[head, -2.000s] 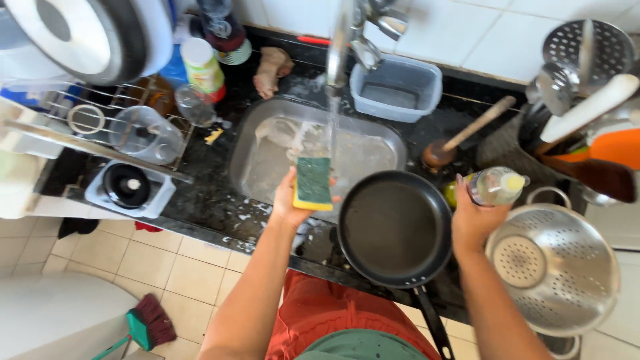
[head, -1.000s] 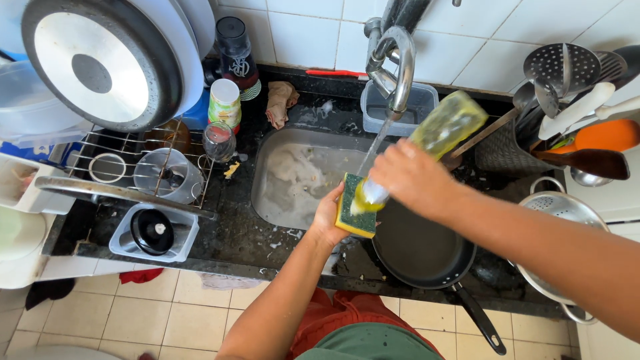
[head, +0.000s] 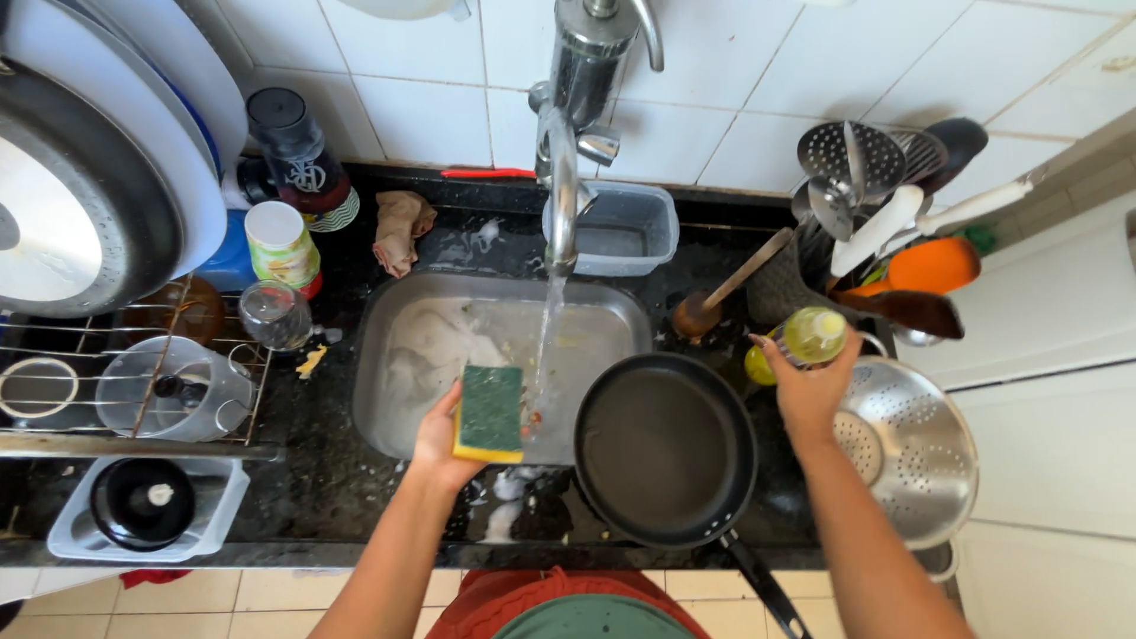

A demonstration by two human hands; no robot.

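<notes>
My left hand [head: 444,439] holds a green and yellow scouring sponge [head: 492,410], green side up, above the front of the metal sink basin [head: 612,311]. Water runs from the chrome faucet [head: 563,204] into the basin, where suds float. My right hand [head: 816,382] is closed around an upright bottle of yellow-green dish soap [head: 809,335] at the right of the counter. Between my hands a black frying pan [head: 666,448] rests on the counter, overlapping the basin's right edge, its handle pointing toward me.
At the left stand a wire dish rack [head: 253,390] with plates and a pan, and a plastic tub [head: 222,515]. A clear plastic container [head: 630,231] sits behind the faucet. To the right are a wooden spoon [head: 741,275], a utensil holder [head: 781,284] and a steel colander [head: 932,444].
A second ago my right hand held the soap bottle tipped down at the sponge; it has since moved right, and the bottle is upright. My left hand still holds the sponge.
</notes>
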